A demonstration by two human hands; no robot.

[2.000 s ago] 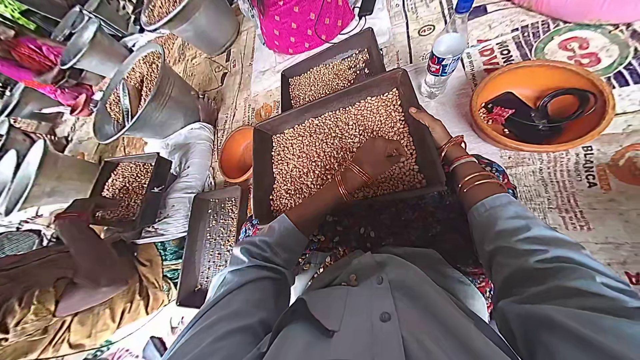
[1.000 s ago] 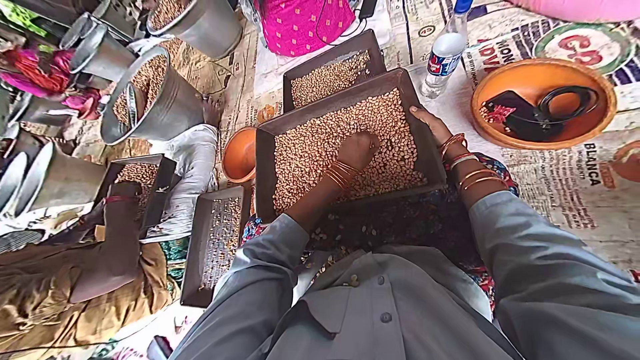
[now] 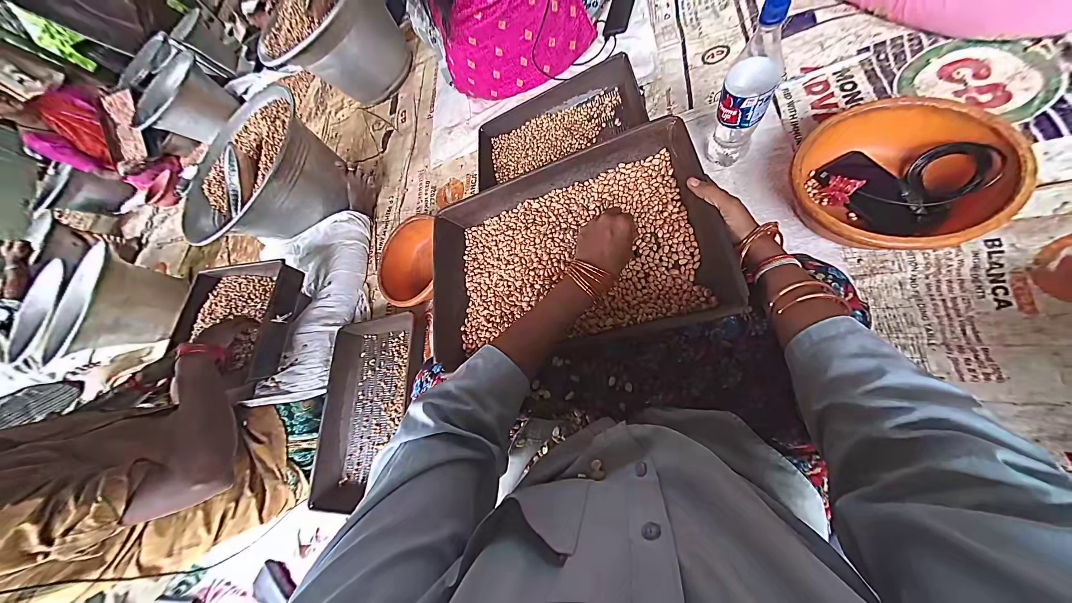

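A dark rectangular tray (image 3: 586, 177) full of light brown nuts or seeds (image 3: 528, 251) rests tilted over my lap. My left hand (image 3: 607, 239), with thin bangles at its wrist, is down among them near the tray's middle; its fingertips are hidden, so I cannot tell whether it holds any. At the far right corner my right hand (image 3: 724, 209) grips the tray's rim, its thumb on top and the other fingers mostly out of sight. Behind is a second dark tray (image 3: 557, 105) of similar pieces. A narrow dark tray (image 3: 331, 419) with fewer pieces lies to the left.
An orange bowl (image 3: 913, 239) holding a black cable and dark items is at the right, near a plastic bottle (image 3: 745, 105). A small orange bowl (image 3: 406, 260) touches the tray's left side. Metal buckets (image 3: 314, 167) and a co-worker's arm (image 3: 201, 410) over another tray are at the left.
My left hand has shifted a little leftward and away from me within the tray. My right hand stays on the rim. The co-worker's hand at the left has moved farther over their tray.
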